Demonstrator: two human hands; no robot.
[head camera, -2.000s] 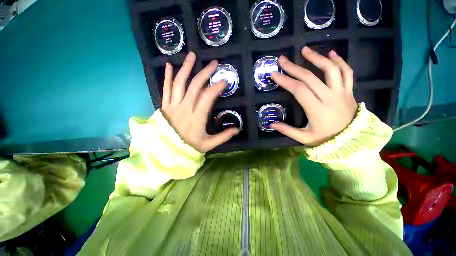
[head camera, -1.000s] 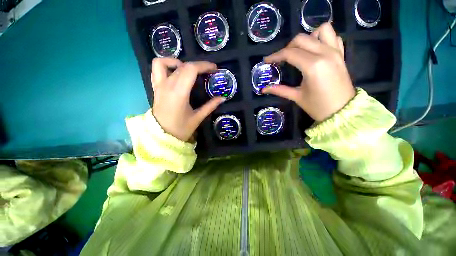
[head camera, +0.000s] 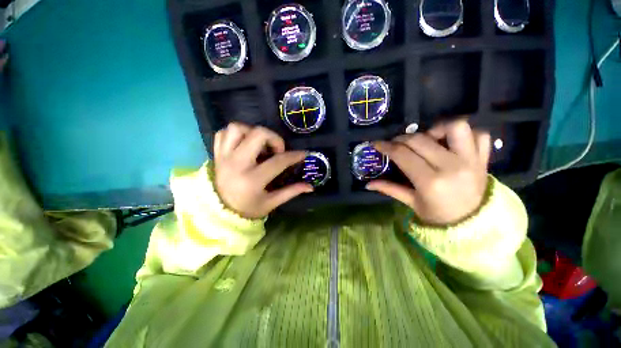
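A black foam tray (head camera: 333, 73) holds several round smartwatches in square pockets. My left hand (head camera: 255, 173) has its thumb and index finger on the rim of the nearest-row left watch (head camera: 315, 168), which sits in its pocket. My right hand (head camera: 436, 170) grips the rim of the nearest-row right watch (head camera: 370, 161) the same way. Both screens show small text. In the row behind, the left watch (head camera: 303, 109) and the right watch (head camera: 368, 100) show yellow crosses. The far row has three watches with text, one at its left (head camera: 225, 47), and two with dark screens (head camera: 440, 15).
The tray lies on a teal mat (head camera: 88, 109). A pale cable (head camera: 591, 115) runs along the right side. A yellow-green sleeve (head camera: 68, 231) shows at the left, and a red stool (head camera: 566, 275) stands at the lower right.
Both hands have moved from the middle-row watches down to the nearest-row ones. The middle-row screens have changed from text to yellow crosses.
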